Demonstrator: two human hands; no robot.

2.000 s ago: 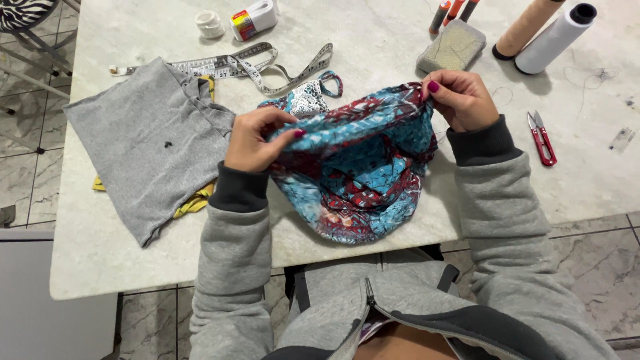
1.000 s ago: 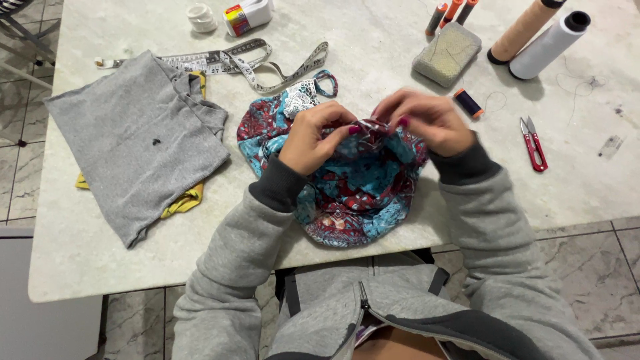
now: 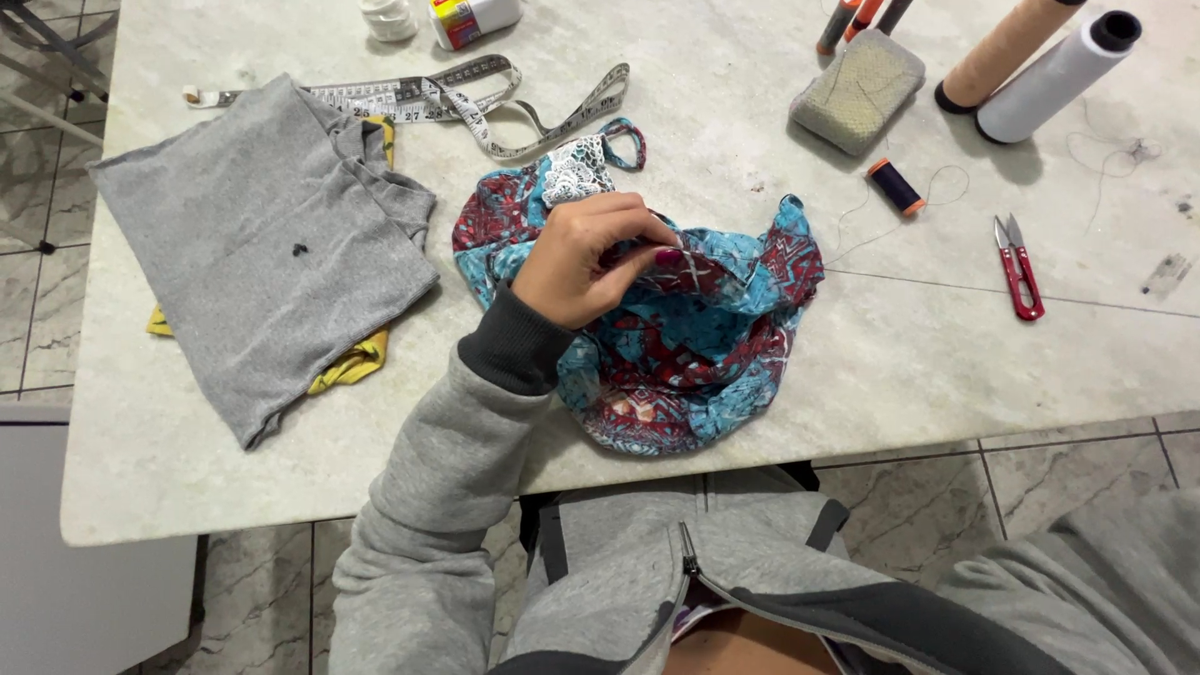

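My left hand (image 3: pixel 600 253) pinches the upper edge of a blue and dark-red patterned garment (image 3: pixel 675 366) between thumb and forefinger. The cloth lies bunched on the marble table (image 3: pixel 937 366), with white lace (image 3: pixel 577 173) and a small fabric loop at its top. My right hand is out of view; only that arm's grey sleeve (image 3: pixel 1097 572) shows, low at the right. Right of the garment lie a spool of dark thread (image 3: pixel 896 187) with loose thread around it and red-handled thread snips (image 3: pixel 1018 272), blades up.
A folded grey cloth (image 3: pixel 272 253) rests over a yellow one (image 3: pixel 356 366) at the left. Behind are a curled tape measure (image 3: pixel 506 112), a white bottle (image 3: pixel 475 17), a round white container (image 3: pixel 387 19), a pincushion-like block (image 3: pixel 858 92) and large thread cones (image 3: pixel 1059 75).
My right hand has left the garment and gone out of view. My left hand still holds the cloth's edge. The dark thread spool, hidden two seconds ago, is in plain sight.
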